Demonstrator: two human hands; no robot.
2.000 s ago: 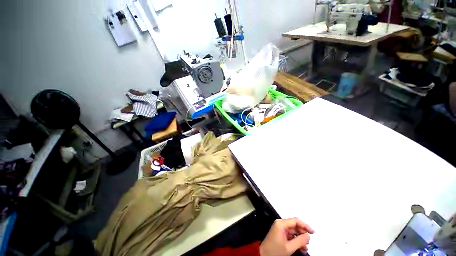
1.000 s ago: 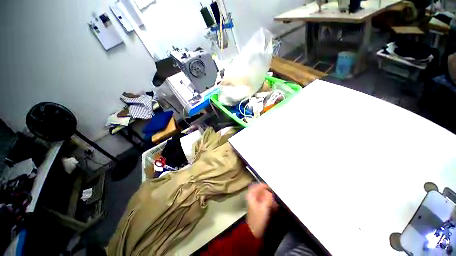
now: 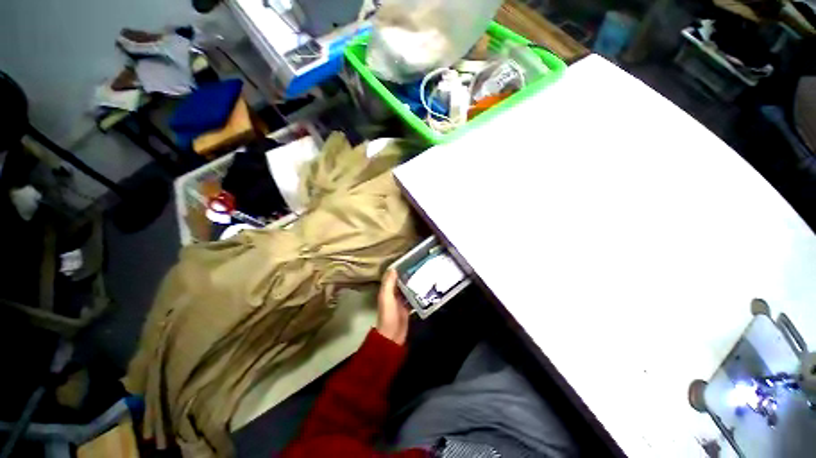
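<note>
My left hand [image 3: 392,309], in a red sleeve, is at the front end of a narrow open drawer [image 3: 458,274] under the left edge of the white table [image 3: 608,224]. Its fingers lie along the drawer's outer edge. Inside the drawer are white pieces and small dark items, too small to tell apart. A lit needle area [image 3: 760,394] of the sewing machine shows at the lower right. My right hand is not in view.
A large khaki garment [image 3: 268,286] lies left of the drawer. Behind it are a white crate [image 3: 188,210] with red-handled scissors [image 3: 234,210] and a green basket [image 3: 412,123] holding a clear plastic bag [image 3: 425,40] and cords. A blue cloth [image 3: 208,107] lies farther left.
My left hand has moved off the table and down to the left. The drawer now stands pulled out. The view has tilted down.
</note>
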